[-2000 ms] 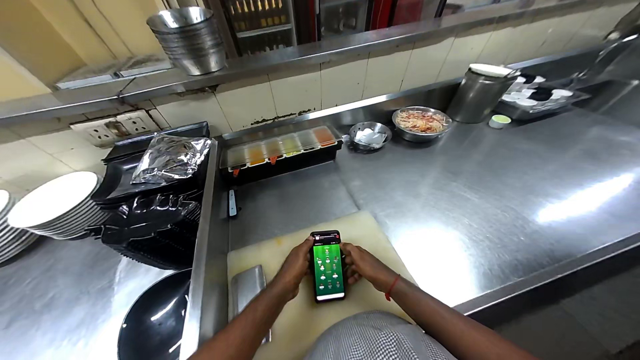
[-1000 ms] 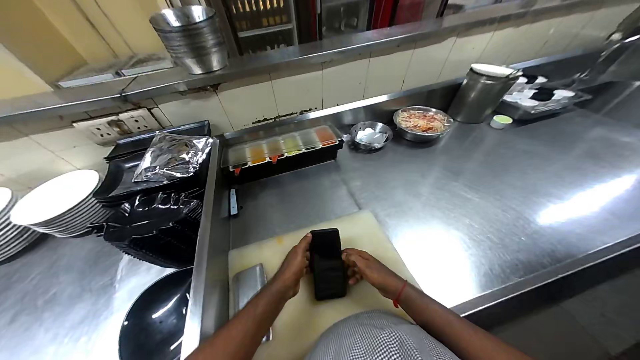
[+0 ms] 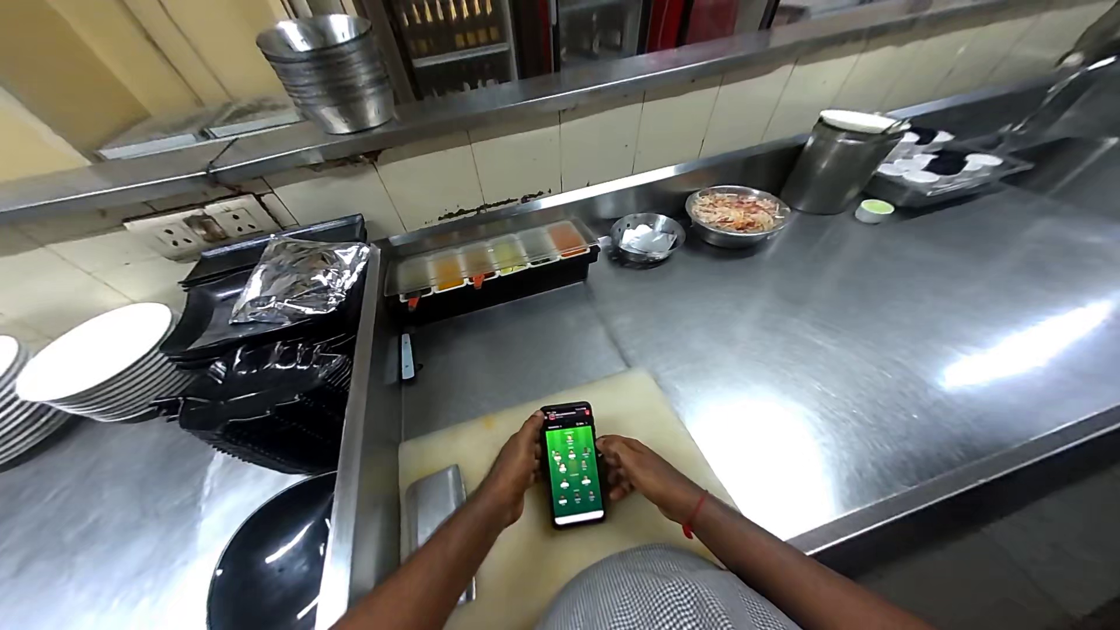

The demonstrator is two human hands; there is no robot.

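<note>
A black smartphone [image 3: 574,468] is held upright between my two hands over a pale cutting board [image 3: 647,398], its screen lit with a green layout. My left hand [image 3: 518,464] grips the phone's left edge. On its right edge are the fingers of my right hand [image 3: 637,471]; a red thread circles that wrist. Left of my left hand, a flat metal blade or plate [image 3: 436,500] lies on the board, partly hidden by my forearm. A small knife-like tool with a light handle [image 3: 407,357] lies farther back, by the raised steel edge.
Behind the board stands a lidded condiment tray [image 3: 494,271]. Farther right are a small steel bowl [image 3: 647,238], a bowl of shredded food [image 3: 738,214] and a steel canister [image 3: 836,166]. Left of the steel divider [image 3: 363,437] are black dishes [image 3: 271,402], stacked white plates [image 3: 101,359] and a black bowl [image 3: 271,560].
The phone's screen was green two seconds ago, dark one second ago, and is green again now. Both hands have stayed on the phone.
</note>
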